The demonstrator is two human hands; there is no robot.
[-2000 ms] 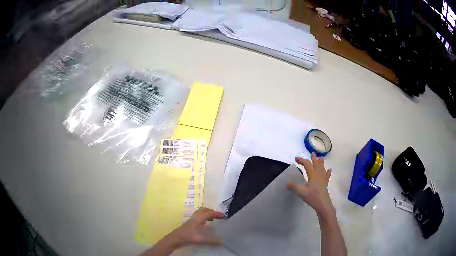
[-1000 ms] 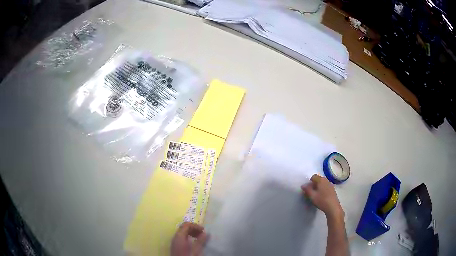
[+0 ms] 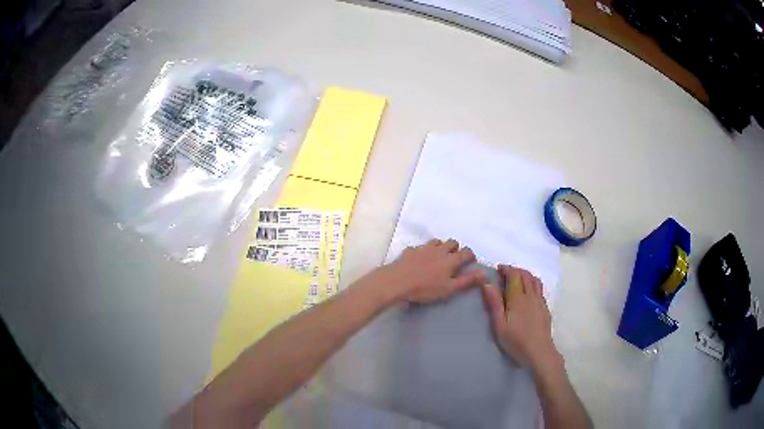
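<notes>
A black bag shows as a grey shape through the white tissue paper that covers it, at the lower centre. It lies on a stack of white tissue sheets. My left hand lies on the top edge of the wrapped shape, fingers spread towards the right. My right hand presses on the same edge at its right side, fingers pointing away from me. The thumbs are close together. Whether the fingers pinch the tissue cannot be told.
Yellow label backing with barcode stickers and clear polybags lie left. A blue tape roll, blue tape dispenser and black bags are right. A paper stack is at the far edge.
The tissue now covers the black bag that showed two seconds ago. My left hand has moved from the lower left up to the top edge, beside my right hand. The view has shifted.
</notes>
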